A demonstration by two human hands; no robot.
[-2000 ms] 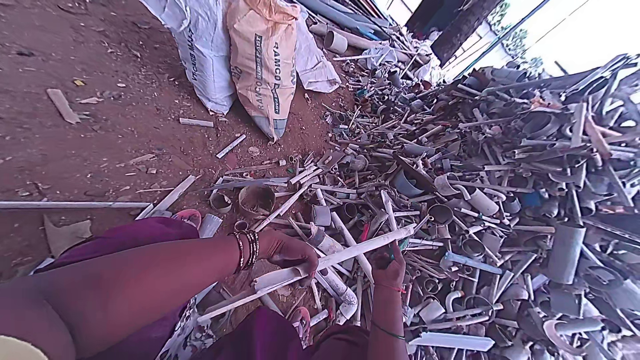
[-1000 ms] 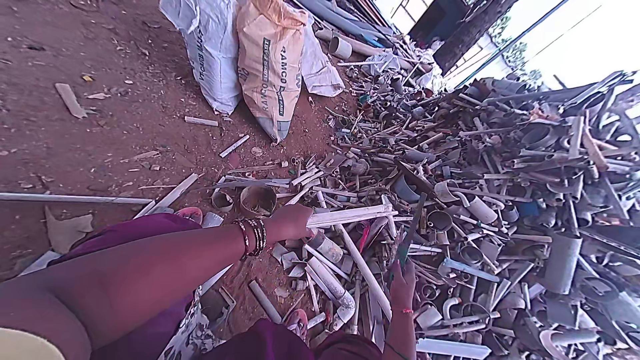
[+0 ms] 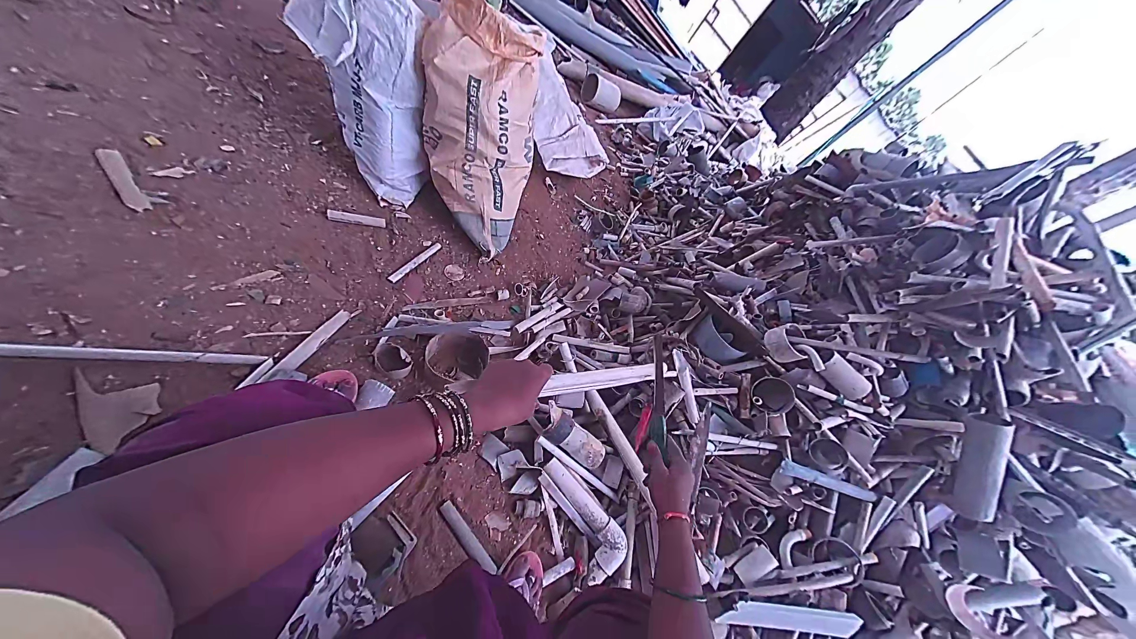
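My left hand (image 3: 508,394), with bangles at the wrist, is closed around one end of some pale plastic strips (image 3: 608,380) that point right over the scrap. My right hand (image 3: 670,479), with a red thread at its wrist, grips the green handle of a dark-bladed tool (image 3: 658,390), possibly a knife or a saw. Its blade stands upright against the strips near their far end. Just below lie a pale pipe elbow (image 3: 609,543) and cut pipe pieces.
A large heap of scrap plastic pipes (image 3: 887,355) fills the right side. Beyond my left hand stand a tan woven sack (image 3: 479,124) and a white woven sack (image 3: 377,115) on reddish soil. A long thin pipe (image 3: 133,354) lies at the left. My feet are among the scraps.
The strips were lower and slanted two seconds ago, with my hands nearer my body; now they lie farther out and nearly level. The blade, hardly visible at first, now stands upright at the strips.
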